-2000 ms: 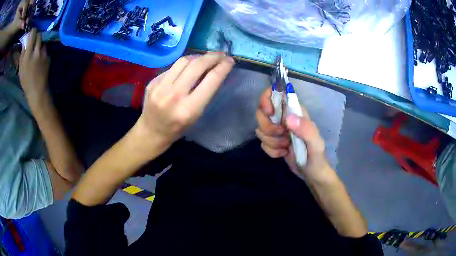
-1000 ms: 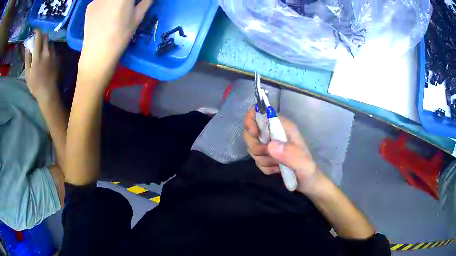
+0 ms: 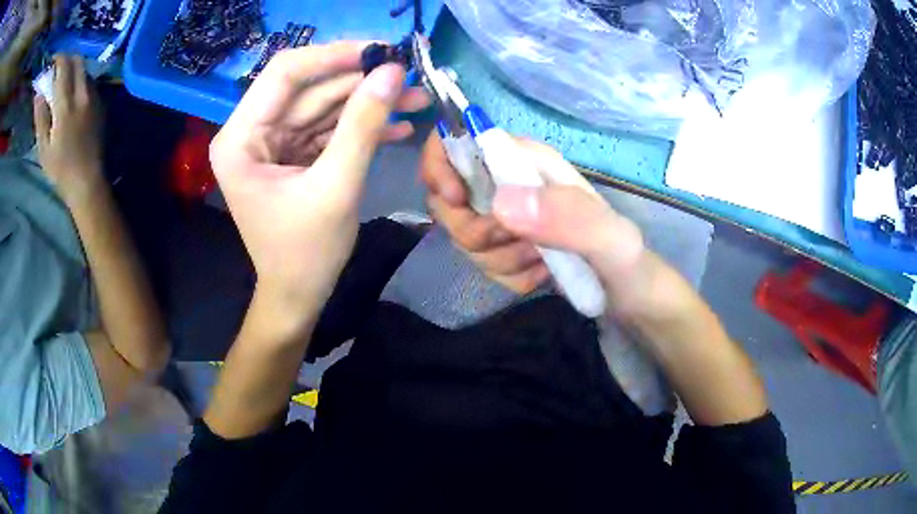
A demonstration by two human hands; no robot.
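My left hand point(image 3: 302, 161) pinches a small black plastic part point(image 3: 384, 56) between thumb and fingers, in front of the left blue tray point(image 3: 186, 95). A thin dark piece sticks up beside it. My right hand point(image 3: 543, 216) is closed around white-handled side cutters point(image 3: 468, 161) with blue collars. The silver jaws are right at the black part's right side; whether they touch or bite it is too blurred to tell. More black parts lie heaped in the left tray.
A clear plastic bag point(image 3: 603, 75) with black pieces lies on the blue-green bench point(image 3: 523, 115). A white sheet point(image 3: 754, 161) and right blue tray point(image 3: 875, 246) are at right. A neighbouring worker's arm point(image 3: 116, 261) is at left; red stools stand below the bench.
My left hand has come back from the left tray with a black part in its fingers. My right hand has moved up and left, bringing the cutters to the part.
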